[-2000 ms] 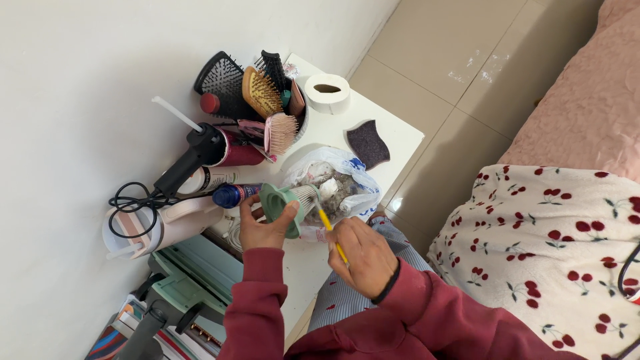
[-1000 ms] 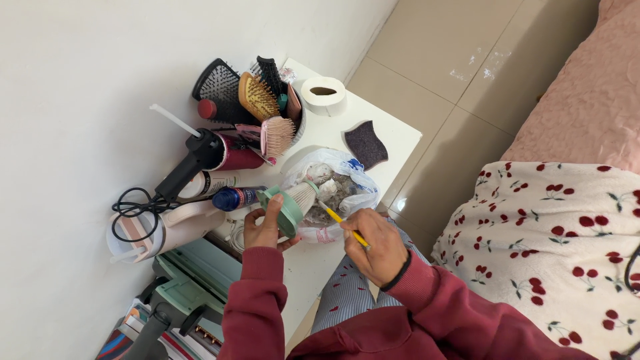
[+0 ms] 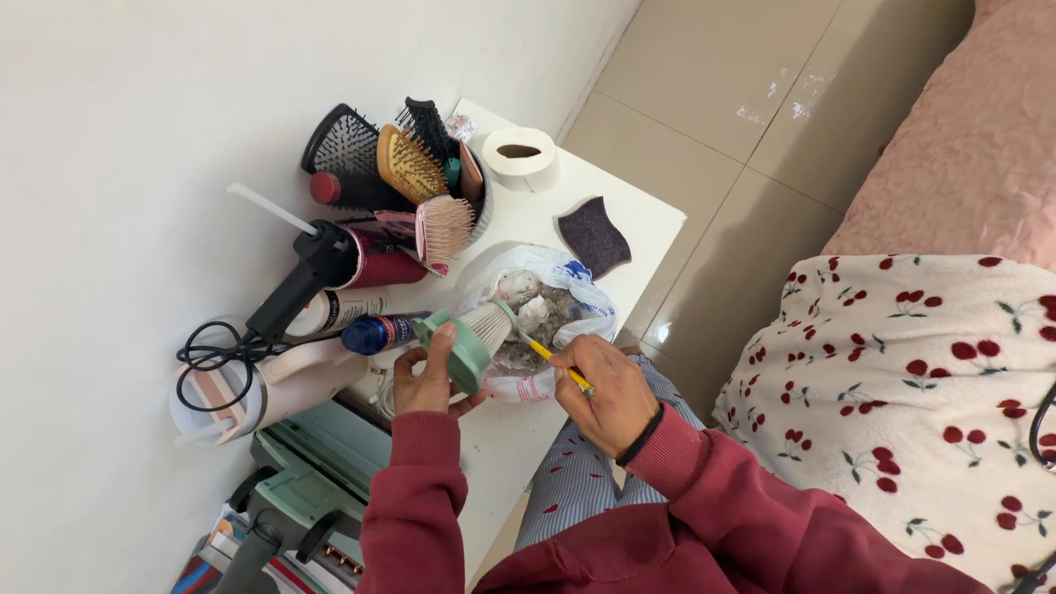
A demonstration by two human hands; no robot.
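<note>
My left hand (image 3: 431, 379) holds a green-rimmed pleated vacuum filter (image 3: 472, 345) by its wide base, tilted with its pleated end over a plastic bag. In my right hand (image 3: 606, 388) is a thin yellow-handled tool (image 3: 540, 350), perhaps a brush, its tip at the edge of the filter's narrow end. The plastic bag (image 3: 596, 290) lies open beneath and holds grey dust, lint (image 3: 569, 318) and crumpled white pieces. Its tip is too small to make out clearly.
On the white table (image 3: 652, 216) are a dark sponge (image 3: 594, 237), a paper roll (image 3: 521, 169), a tub of hairbrushes (image 3: 483, 206), a blue-capped bottle (image 3: 375, 334), a black corded tool (image 3: 297, 285) and a large tumbler (image 3: 305, 379). A green and grey appliance (image 3: 305, 487) stands at lower left.
The filter has turned and tilted somewhat in my left hand. My right hand, still holding the yellow tool, has shifted slightly around the filter's narrow end.
</note>
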